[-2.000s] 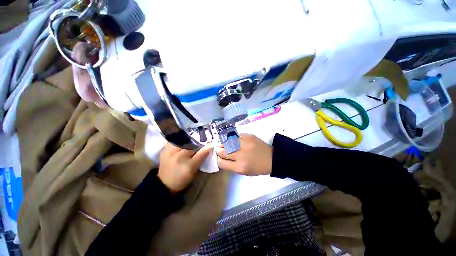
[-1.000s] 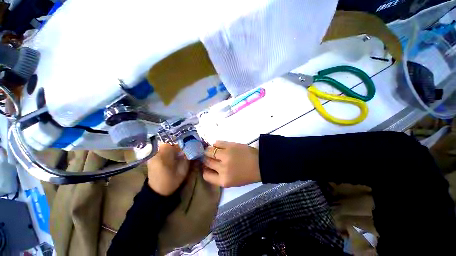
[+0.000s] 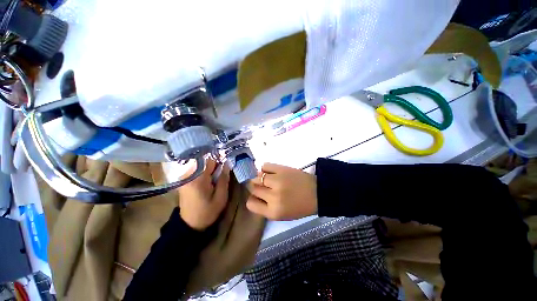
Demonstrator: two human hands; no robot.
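Note:
The khaki-brown garment (image 3: 235, 241) drapes over the table's front edge under both hands. My left hand (image 3: 203, 197) grips its cloth just left of the needle area, fingertips partly hidden by the machine's metal parts. My right hand (image 3: 285, 191), with a ring, pinches the brown cloth's edge just right of the presser foot's grey block (image 3: 242, 166). The white sewing machine head (image 3: 176, 53) with a blue stripe stands over the work. A bit of white cloth (image 3: 175, 170) shows beside my left hand. The needle point itself is not visible.
Scissors with green and yellow handles (image 3: 412, 120) lie on the table at right. A small pink and blue tool (image 3: 303, 119) lies behind my right hand. A clear tub (image 3: 512, 111) stands at far right. White and brown scraps (image 3: 377, 47) hang on the machine.
The view has shifted and turned since two seconds ago. The white piece at my fingertips earlier is now mostly out of sight, and brown cloth lies between my hands.

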